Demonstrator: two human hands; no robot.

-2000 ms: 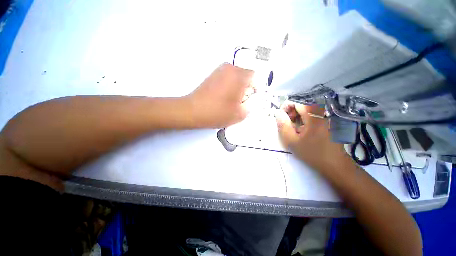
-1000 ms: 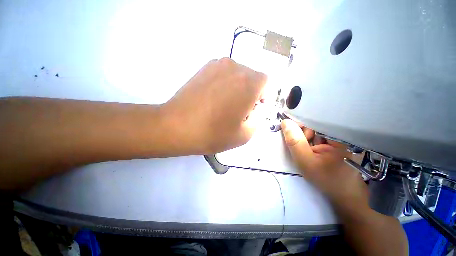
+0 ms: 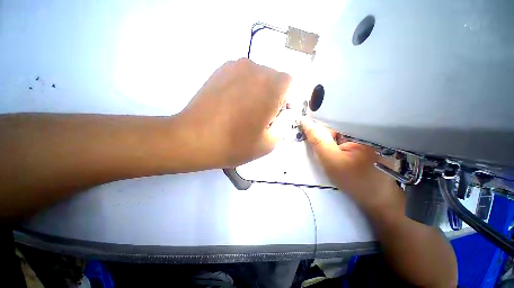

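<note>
The sewing machine (image 3: 428, 73) fills the upper right, its large white head close to the camera. The needle and presser foot area (image 3: 300, 126) shows as small metal parts in strong glare. My left hand (image 3: 239, 112) is at the left of it with fingers curled; its fingertips are lost in glare. My right hand (image 3: 352, 163) reaches in from the lower right, its thumb or finger at the metal parts and other fingers partly behind the machine head. Whether either hand holds anything cannot be told. The needle plate cover (image 3: 270, 171) lies below them.
A dark thread (image 3: 314, 219) runs across the white table (image 3: 169, 214) to the ruler edge (image 3: 197, 256). A small brownish square (image 3: 302, 40) lies beyond my left hand. A black cable (image 3: 470, 216) and a blue bin (image 3: 482, 260) are at the lower right.
The view has come closer to the machine head since two seconds ago, so the shears are no longer seen. Both hands stay at the needle area, with my right finger slightly shifted.
</note>
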